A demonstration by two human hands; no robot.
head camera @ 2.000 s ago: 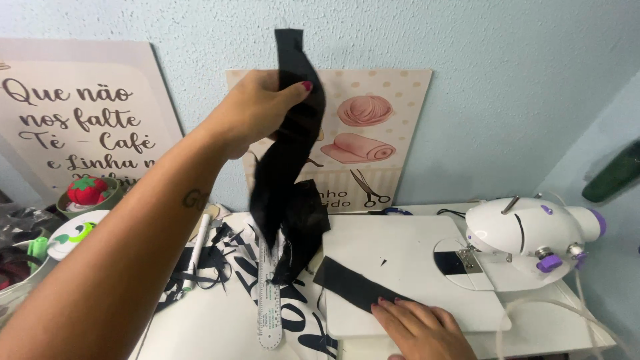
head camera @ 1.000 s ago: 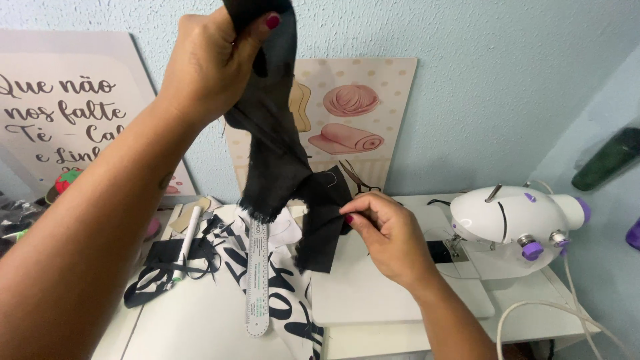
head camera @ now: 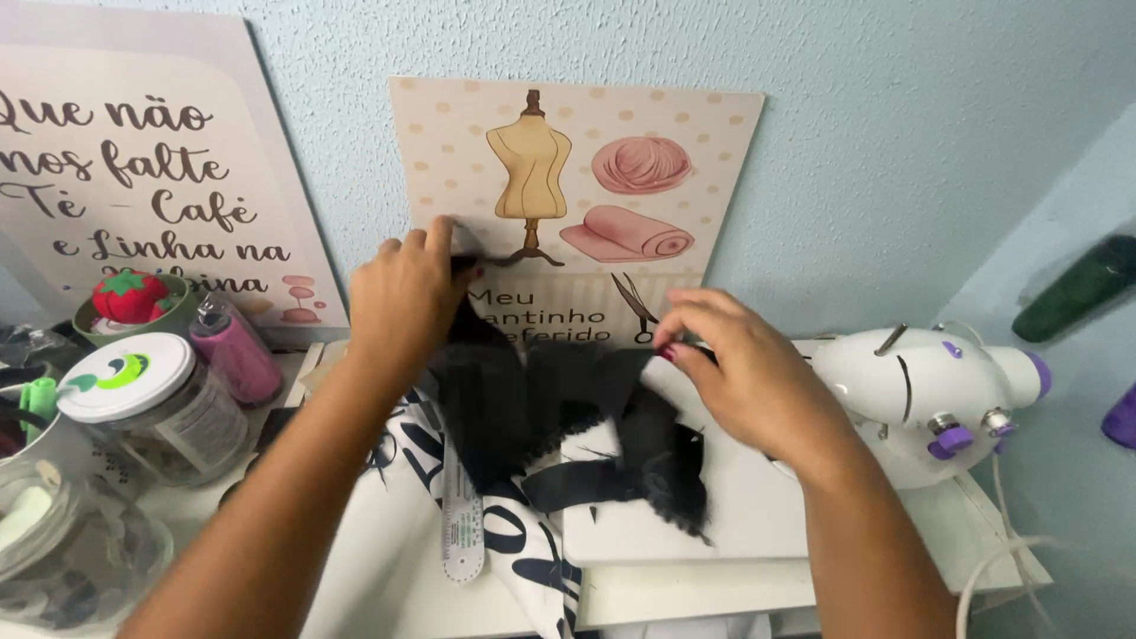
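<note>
My left hand (head camera: 404, 293) pinches the upper end of a black fabric piece (head camera: 488, 390), which hangs down over the table. To its right, my right hand (head camera: 737, 364) grips the piece's other end between thumb and fingers. The fabric sags between both hands, and its lower edge looks frayed. Below it, a black fabric strip (head camera: 577, 485) and more crumpled black cloth (head camera: 674, 461) lie on the white extension board (head camera: 745, 524) of a small sewing machine. A clear ruler (head camera: 463, 532) rests on white cloth with black lettering (head camera: 515, 541).
A white and purple mini sewing machine (head camera: 914, 390) stands at the right, its cable (head camera: 1007, 506) beside it. Jars, one with a white lid (head camera: 129, 373), a tomato pincushion (head camera: 130, 297) and a pink bottle (head camera: 235, 351) crowd the left. Two decorated boards (head camera: 737, 177) lean against the wall.
My left hand has come down with the black fabric. My right hand has moved from the strip on the board to holding the fabric up. The view has shifted left.
</note>
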